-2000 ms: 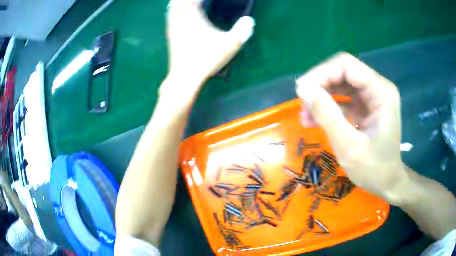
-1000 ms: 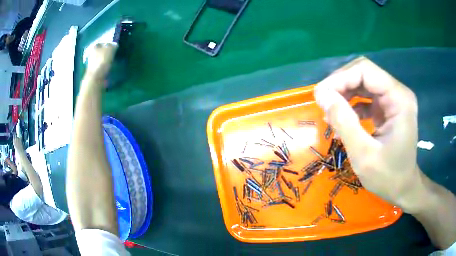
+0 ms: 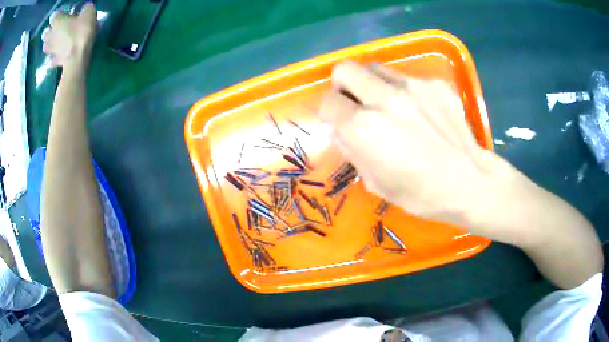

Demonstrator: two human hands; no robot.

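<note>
An orange tray (image 3: 200,160) holds a heap of loose dark and coppery side keys (image 3: 284,194). My right hand (image 3: 407,140) is over the tray's right part, blurred, with thumb and finger together and a small dark sliver, seemingly a side key (image 3: 350,97), between them. It hides part of the heap. My left hand (image 3: 70,35) is stretched out to the upper left corner over the belt, small, fingers bent; what it holds, if anything, cannot be told. A black phone middle frame (image 3: 118,41) lies to the right of it, cut off by the top edge.
A blue round-edged bin (image 3: 127,247) is at lower left, partly behind my left forearm. A white scrap (image 3: 521,133), a white strip (image 3: 566,98) and crumpled clear plastic (image 3: 596,127) lie on the dark mat at right. Another person's sleeve (image 3: 20,292) shows at lower left.
The view has shifted, with the tray now further left and up. My left hand has moved from the near belt to the far upper left. My right hand has moved over the tray's inside.
</note>
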